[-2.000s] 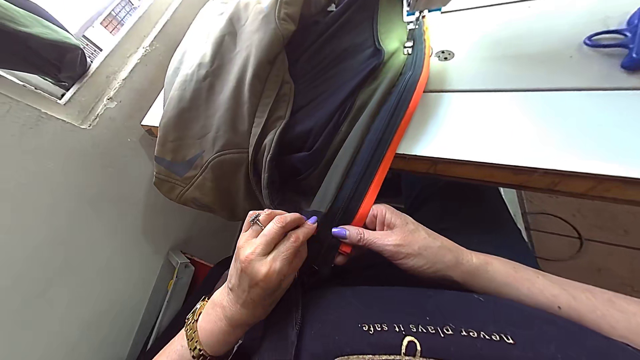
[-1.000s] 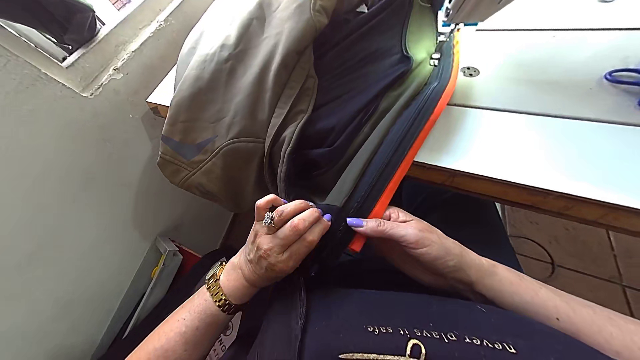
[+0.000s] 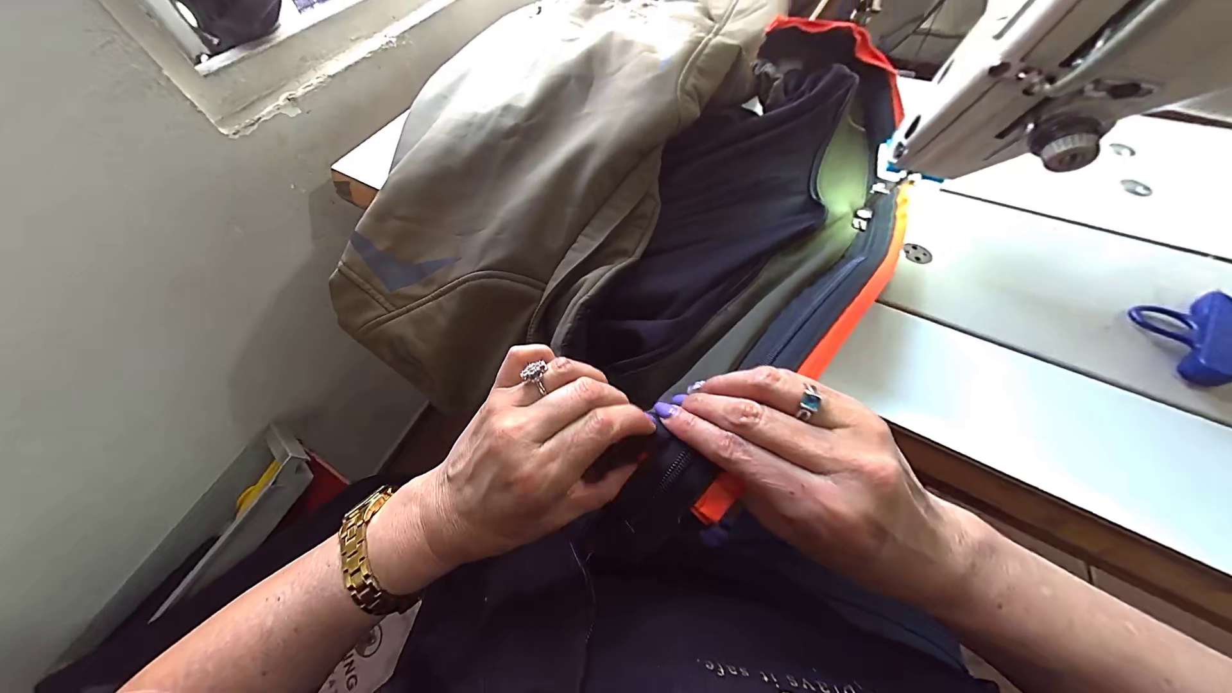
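Observation:
An olive jacket (image 3: 520, 192) with dark lining lies over the table edge, its front edge running up to the presser foot of a sewing machine (image 3: 1020, 87). Along that edge run a dark zipper tape (image 3: 804, 308) and a bright orange strip (image 3: 852, 322). My left hand (image 3: 539, 452) pinches the dark fabric near the lower end of the zipper. Fingertips touching it, my right hand (image 3: 818, 462) lies over the zipper and orange strip and holds the same edge. The strip's loose lower end shows beneath my right hand. Both thumbs are mostly hidden.
A blue plastic object with a loop (image 3: 1205, 337) lies on the white machine table (image 3: 1039, 385) at the right. A grey tray (image 3: 236, 520) with something yellow in it stands low at the left, by the wall. A window ledge is at upper left.
My right hand has moved from gripping the orange strip's side to lying over the zipper, its fingertips now meeting my left hand's. The view has shifted, showing more of the sewing machine.

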